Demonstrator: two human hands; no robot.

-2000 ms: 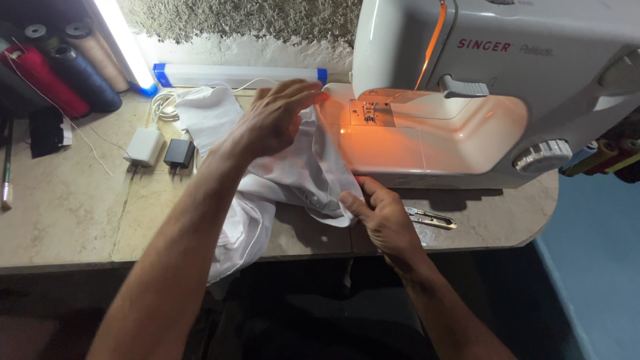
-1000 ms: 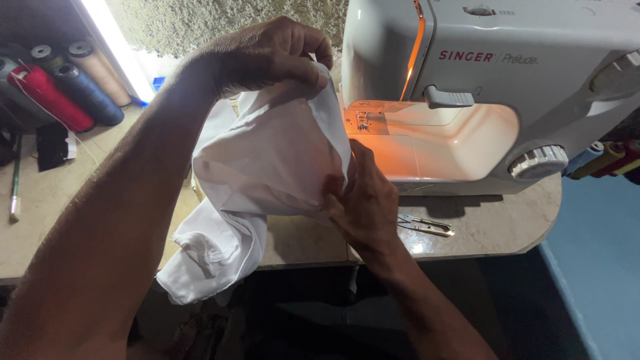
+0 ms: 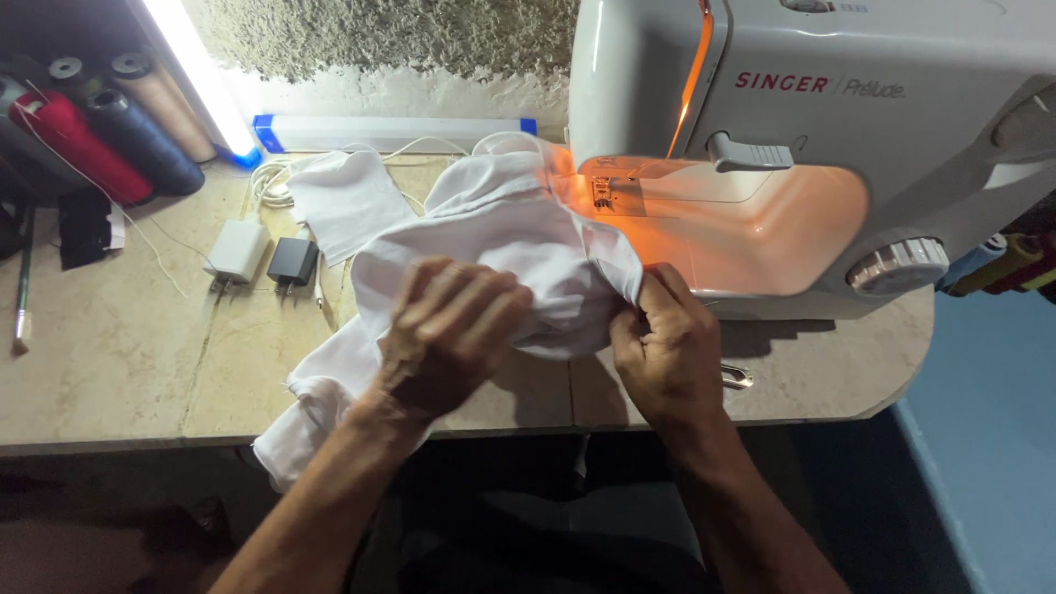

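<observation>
White fabric (image 3: pixel 495 231) lies bunched on the table, left of the white Singer sewing machine (image 3: pixel 808 124), and part of it hangs over the table's front edge. My right hand (image 3: pixel 668 338) pinches the fabric's right edge between thumb and fingers, close to the machine's bed. Over the middle of the cloth is my left hand (image 3: pixel 454 330), blurred, its fingers bent; whether it grips any cloth cannot be told. The presser foot (image 3: pixel 602 194) stands in orange light beside the fabric. A small metal tool (image 3: pixel 736 377), partly hidden, lies right of my right hand.
A white charger (image 3: pixel 238 250) and a black charger (image 3: pixel 292 261) lie on the left with a coiled white cable (image 3: pixel 271 183). Thread spools (image 3: pixel 136 140) stand at the back left near a lit tube lamp (image 3: pixel 194 70). A brush (image 3: pixel 22 326) lies at the far left.
The fabric, held up between both hands one second ago, now rests lower on the table. My left hand has come down from its top edge. My right hand still holds the right edge.
</observation>
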